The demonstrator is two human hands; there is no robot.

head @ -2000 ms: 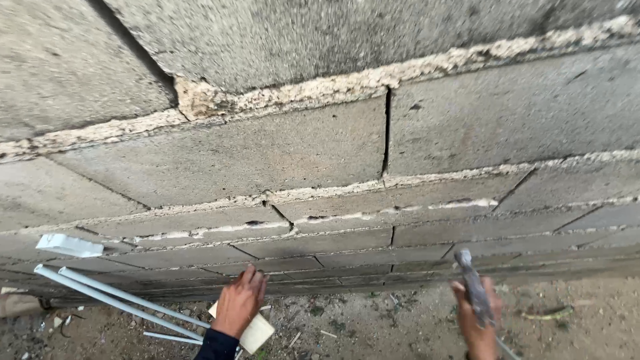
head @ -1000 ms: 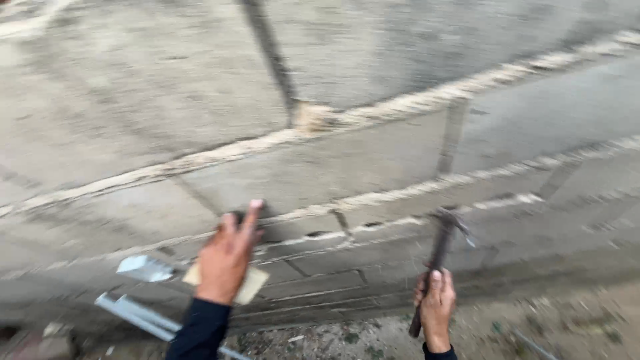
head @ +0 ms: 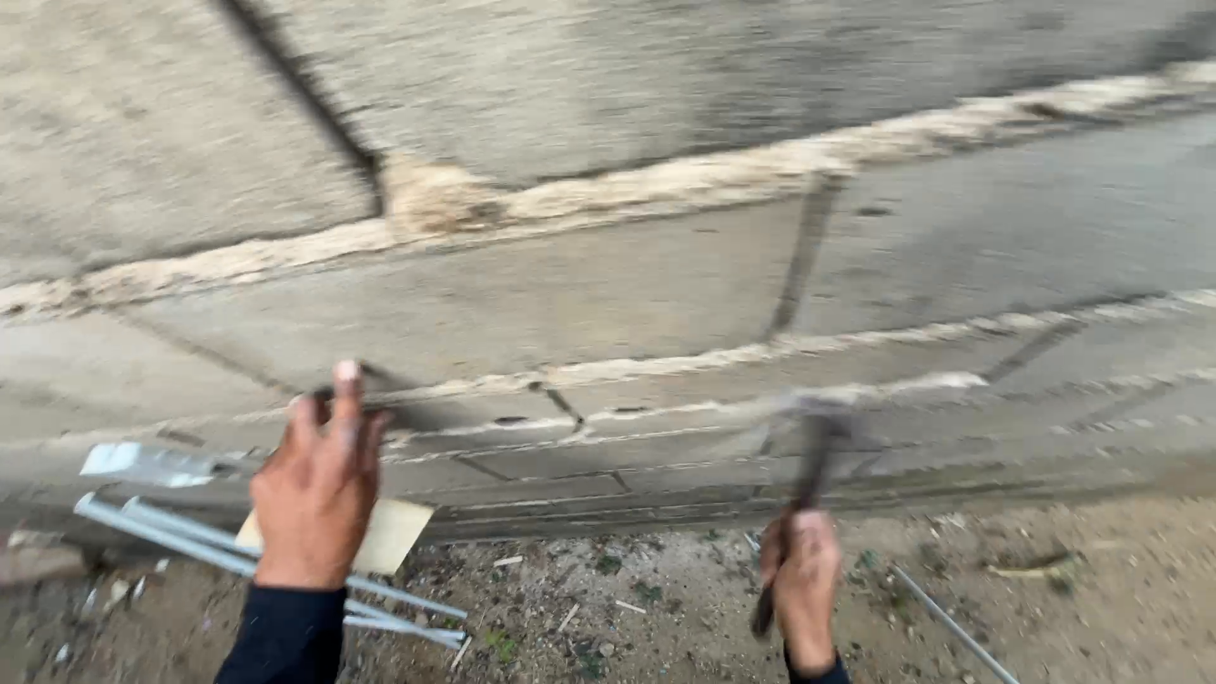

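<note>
My left hand is raised against the concrete block wall, its index finger extended. A small dark shape shows by its fingertips; whether it is held cannot be made out. In my right hand is a hammer, gripped by its handle, with the blurred head up near a lower mortar joint. A flat cream-coloured piece shows behind my left wrist. To the left of that hand is a whitish, partly translucent object, its kind unclear.
Several pale grey pipes slant across the lower left, partly behind my left hand. Another thin rod lies on the dirt ground at the lower right. Rough mortar ridges protrude along the wall; small debris litters the soil.
My left hand has risen from low by the pipes to the wall. The hammer, earlier low and foreshortened, is now held upright near the wall. The view has shifted.
</note>
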